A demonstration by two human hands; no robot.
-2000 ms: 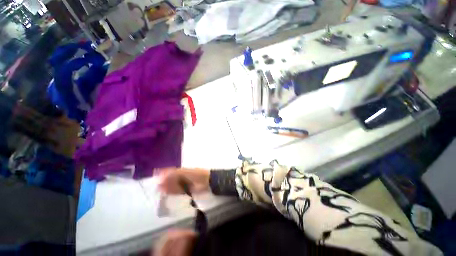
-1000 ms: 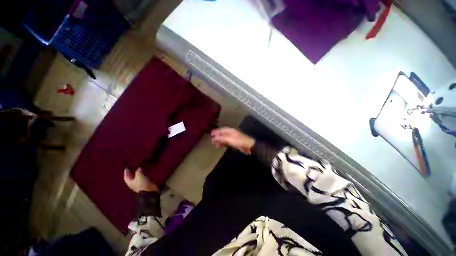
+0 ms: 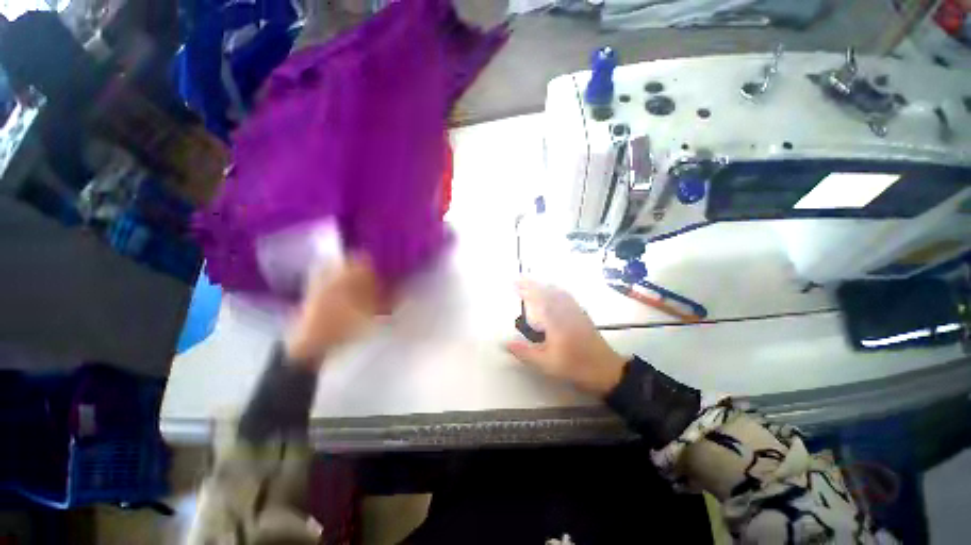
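Observation:
A thick pile of purple fabric pieces (image 3: 357,117) lies on the left of the white sewing table. My left hand (image 3: 339,307) is at its near edge, beside a white patch (image 3: 287,253); the hand is blurred, and I cannot tell whether it grips a piece. My right hand (image 3: 566,339) rests low on the table in front of the needle area, fingers apart, its fingertips by a small black part (image 3: 528,326). The white sewing machine head (image 3: 660,117) stands behind it. The needle is lost in bright lamp glare.
Orange-and-blue thread snips (image 3: 662,300) lie right of the needle. A dark phone (image 3: 901,313) lies farther right. A red strip (image 3: 447,183) shows beside the pile. A blue basket (image 3: 115,458) is at lower left. The table's front edge (image 3: 479,428) crosses below my hands.
The view has swung from the dark red cloth below the table back to the machine. My left hand has moved from that cloth to the purple pile, my right hand onto the tabletop.

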